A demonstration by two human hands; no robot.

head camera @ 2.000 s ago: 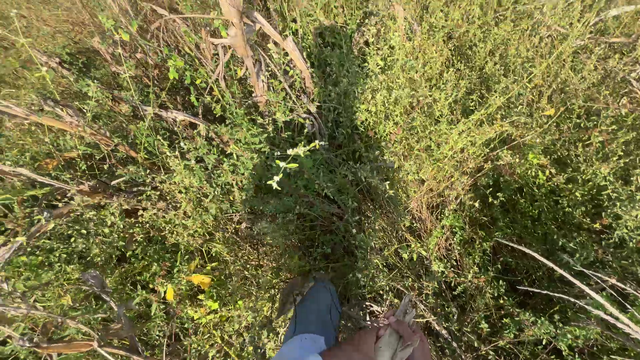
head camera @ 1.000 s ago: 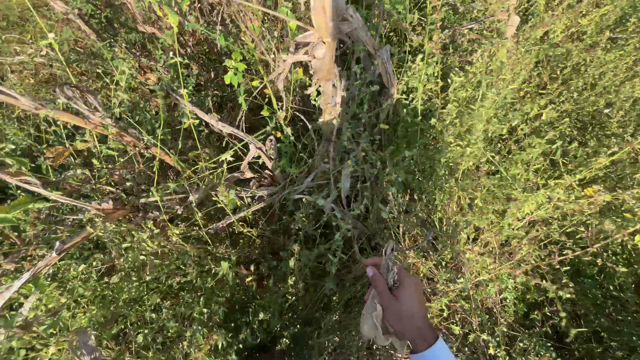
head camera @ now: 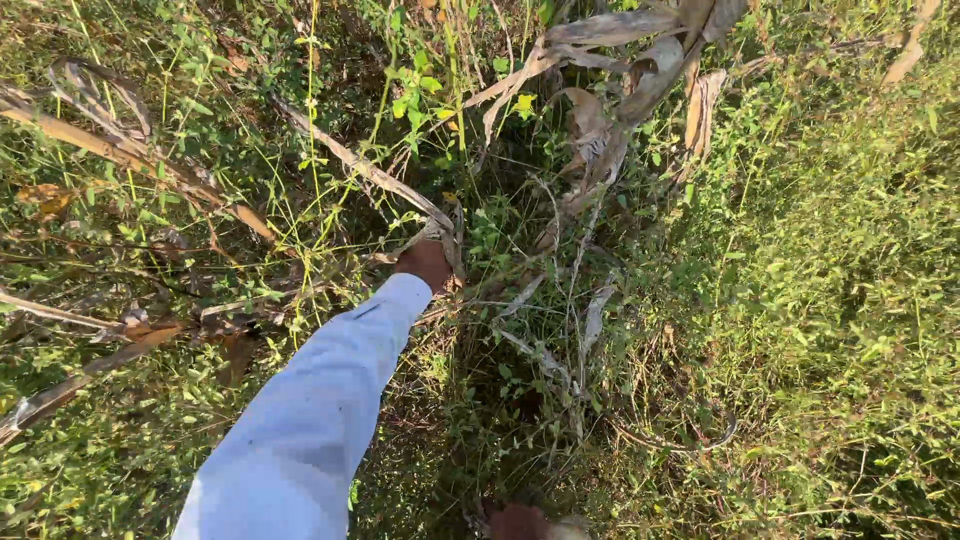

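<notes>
My left hand (head camera: 426, 264), at the end of a light blue sleeve, reaches in among dried leaves and stems near the middle of the view. A dry, curled leaf (head camera: 452, 244) lies against it; its fingers are hidden, so its grip cannot be made out. At the bottom edge my right hand (head camera: 517, 521) shows only in part, dark and blurred. Something pale (head camera: 568, 529), perhaps dry husk, is right beside it. Above and to the right of my left hand, a large dried plant stalk with withered leaves (head camera: 626, 124) leans over the weeds.
Dense green weeds (head camera: 840, 300) cover the ground on the right. Long dry stalks (head camera: 142, 157) slant in from the left, with another broken one (head camera: 75, 382) lower down. A thin curved stem (head camera: 675, 448) lies at the lower right.
My left arm has come into view and reaches into the plants. My right hand, which held dry husk a second ago, is now lower, mostly out of view. The view has shifted.
</notes>
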